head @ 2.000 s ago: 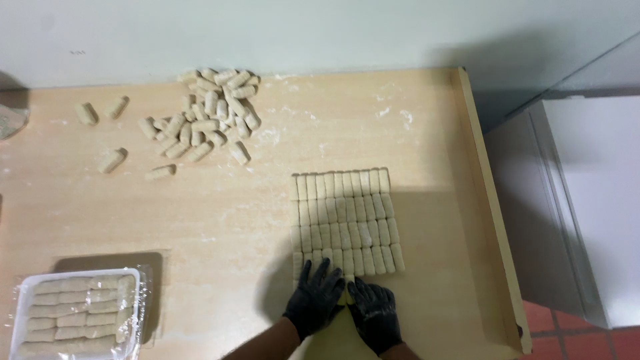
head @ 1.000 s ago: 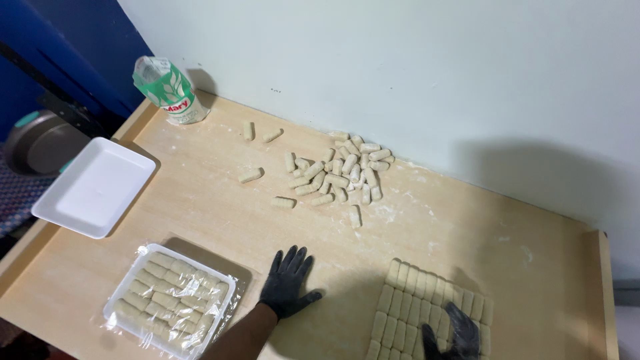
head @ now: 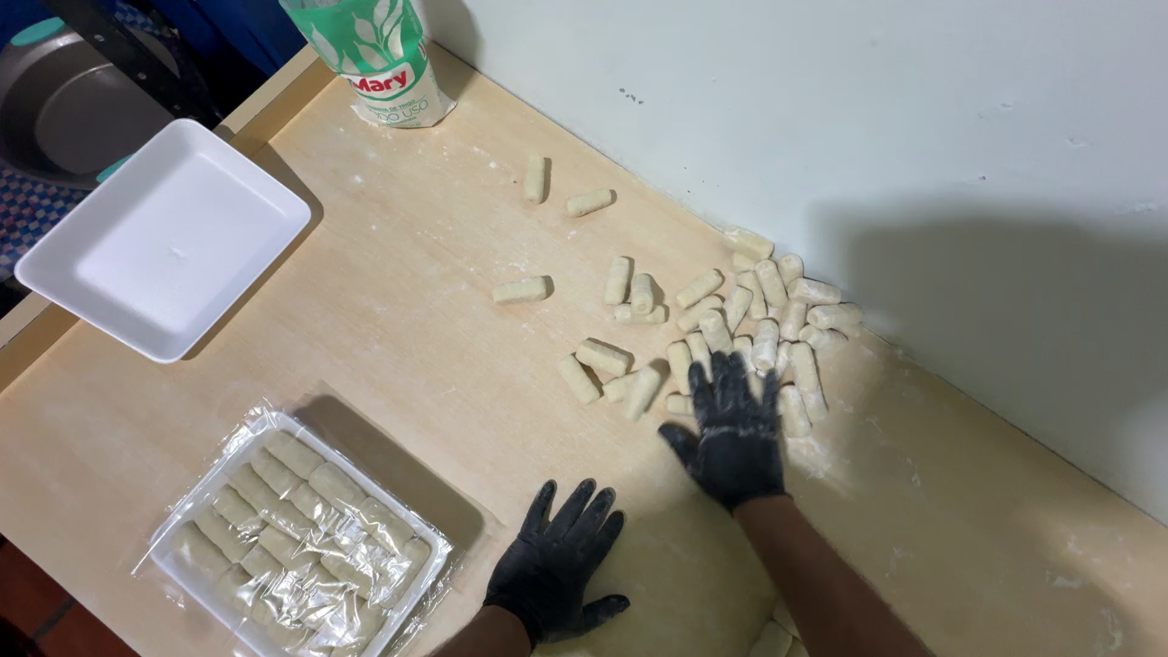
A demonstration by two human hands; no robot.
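Observation:
My right hand [head: 735, 438], in a black glove dusted with flour, reaches to the near side of a loose pile of short dough rolls [head: 766, 297] by the wall, its fingertips touching or over the nearest ones. My left hand [head: 561, 561], also black-gloved, has its fingers spread over the wooden table [head: 411, 347] and holds nothing. Several single rolls [head: 522, 290] lie scattered left of the pile. A white tray of dough rolls under clear film [head: 301, 547] sits to the left of my left hand. At the bottom edge, a few rolls [head: 776, 639] show beside my right forearm.
An empty white foam tray [head: 178, 242] lies at the table's left edge, partly over the raised wooden rim [head: 292, 91]. A flour bag [head: 383, 68] of the Mary brand stands near the wall [head: 821, 100]. Beyond the rim is a round metal pan [head: 100, 100].
My right hand has moved from the block of rows of rolls to the loose pile. My left hand remains spread near the film-covered tray. The view has shifted strongly left since two seconds ago.

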